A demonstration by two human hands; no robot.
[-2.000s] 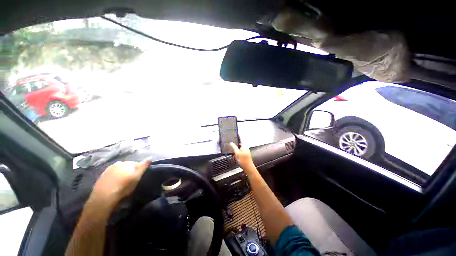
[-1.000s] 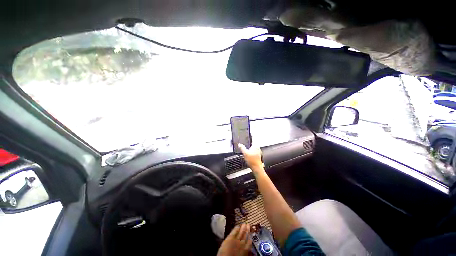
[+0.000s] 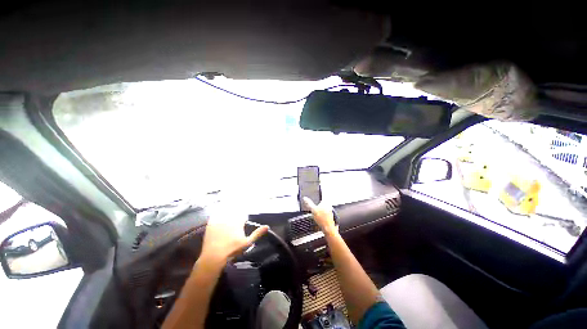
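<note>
A black steering wheel [image 3: 295,270] is at the lower left of centre. My left hand [image 3: 225,234] is on its upper rim, thumb stretched to the right; the glare washes out its fingers. A smartphone [image 3: 309,183] stands upright on the dash right of the wheel, its screen pale grey and unreadable. My right hand [image 3: 322,215] is at the phone's lower end, thumb on the front; its other fingers and the phone holder are mostly hidden.
A crumpled grey-white cloth [image 3: 164,213] lies on the left dash. The rear-view mirror [image 3: 376,112] spans the upper centre. A control panel [image 3: 328,318] is low between the seats. Yellow objects [image 3: 520,195] show through the right window. The windscreen view is overexposed.
My left hand has moved from the wheel's lower right to its upper rim. My right hand stays at the phone. Outside the right window, parked cars have given way to yellow objects.
</note>
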